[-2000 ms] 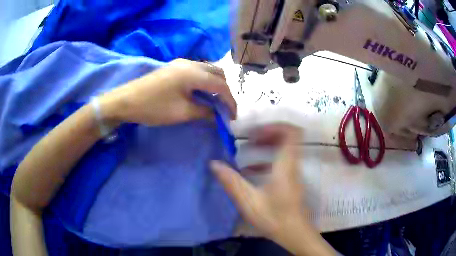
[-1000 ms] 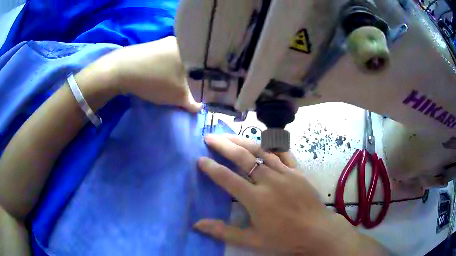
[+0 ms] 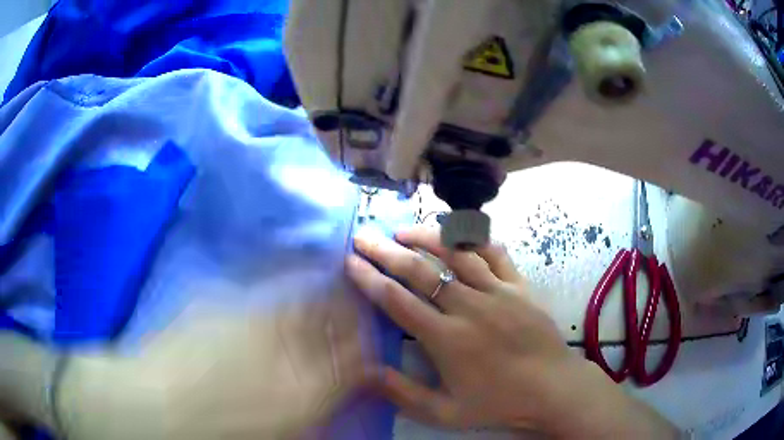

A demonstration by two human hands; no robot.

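Observation:
The pale lavender-blue lining [image 3: 232,249] lies over the left of the machine table, its right edge running under the needle area. A royal-blue patch [image 3: 112,249] shows on it at the left. The sewing machine head [image 3: 464,94] stands above. My right hand [image 3: 481,326], with a ring, lies with fingers spread, fingertips on the cloth's edge just in front of the presser foot [image 3: 368,191]. My left hand [image 3: 275,361] is a motion-blurred shape over the cloth at the lower left; its fingers cannot be made out clearly.
Red-handled scissors [image 3: 633,314] lie on the white machine table [image 3: 550,378] right of my right hand. Bright royal-blue cloth [image 3: 198,39] is heaped at the upper left. A round knob [image 3: 607,64] sticks out from the machine head.
My left hand has moved from beside the needle down toward the lower left, uncovering the lining and blue patch. My right hand stays nearly in place. Compared with the oldest frame, the machine appears closer.

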